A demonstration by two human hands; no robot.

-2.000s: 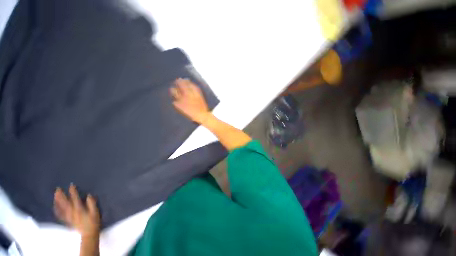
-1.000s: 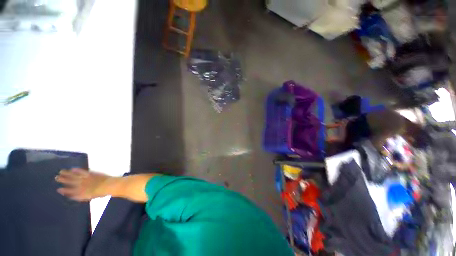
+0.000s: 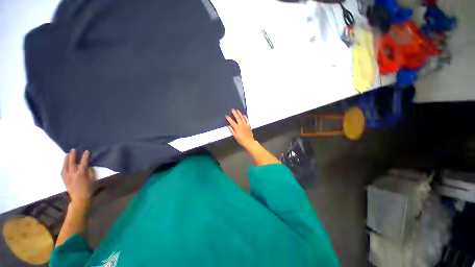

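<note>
A dark charcoal garment (image 3: pixel 140 73) lies spread on the white table (image 3: pixel 291 78), with light grey strips at two places along its right edge. A dark sleeve part hangs towards the table's front edge by my body. My left hand (image 3: pixel 77 174) rests at the garment's lower left corner, fingers on the cloth edge; whether it pinches the cloth cannot be told. My right hand (image 3: pixel 240 128) touches the garment's lower right corner with its fingertips, fingers spread. The small green thread snips (image 3: pixel 267 39) lie on the table, right of the garment.
Black-handled scissors (image 3: pixel 347 15) and pale clear bags (image 3: pixel 323 26) lie at the table's far right. A yellow cloth (image 3: pixel 364 62) and red and blue plastic bags (image 3: pixel 403 47) are beside them. Wooden stools (image 3: pixel 354 123) stand at right and lower left (image 3: pixel 28 239). A dark shiny bag (image 3: pixel 299 159) lies on the floor.
The view has swung back from the floor and crates at right to the table. Both hands are in view again, at the garment's near corners, and the garment lies farther from my body.
</note>
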